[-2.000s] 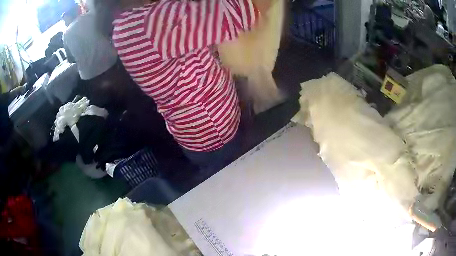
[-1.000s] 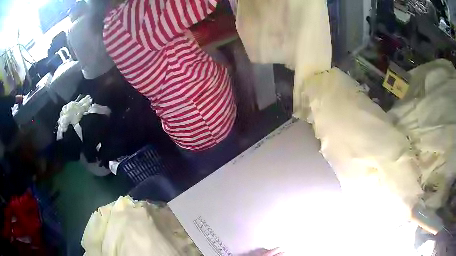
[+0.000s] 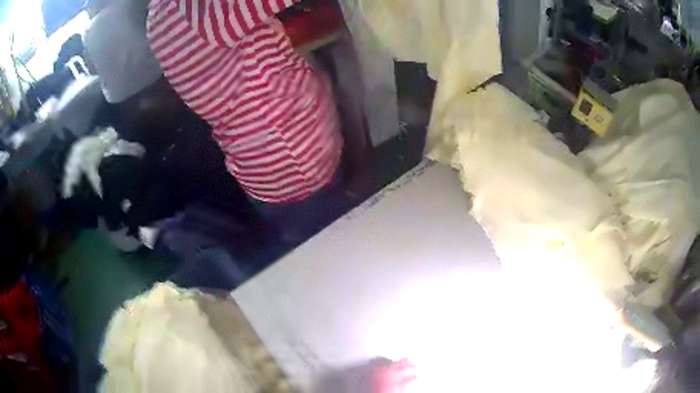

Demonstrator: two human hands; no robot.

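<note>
A blurred pinkish shape at the bottom edge, likely my left hand (image 3: 393, 374), is over the pale table (image 3: 345, 261). It is cut off and washed out by glare, so its fingers and any hold cannot be made out. My right hand is not in view. A long cream cloth heap (image 3: 529, 184) lies along the table's right side. Another cream heap (image 3: 157, 345) is at the table's lower left. A cream cloth piece (image 3: 460, 38) hangs at the top, its lower end meeting the long heap.
A person in a red-and-white striped top (image 3: 269, 115) stands beyond the table. More cream cloth (image 3: 660, 169) and a yellow box (image 3: 592, 111) are at right. Dark tubs, white cloth (image 3: 88, 161) and red cloth (image 3: 19, 330) are at left. Strong glare covers the table's lower right.
The hanging cream cloth has swung right, to the far end of the long heap. The pinkish hand shape has appeared at the bottom edge. The whole view has shifted slightly.
</note>
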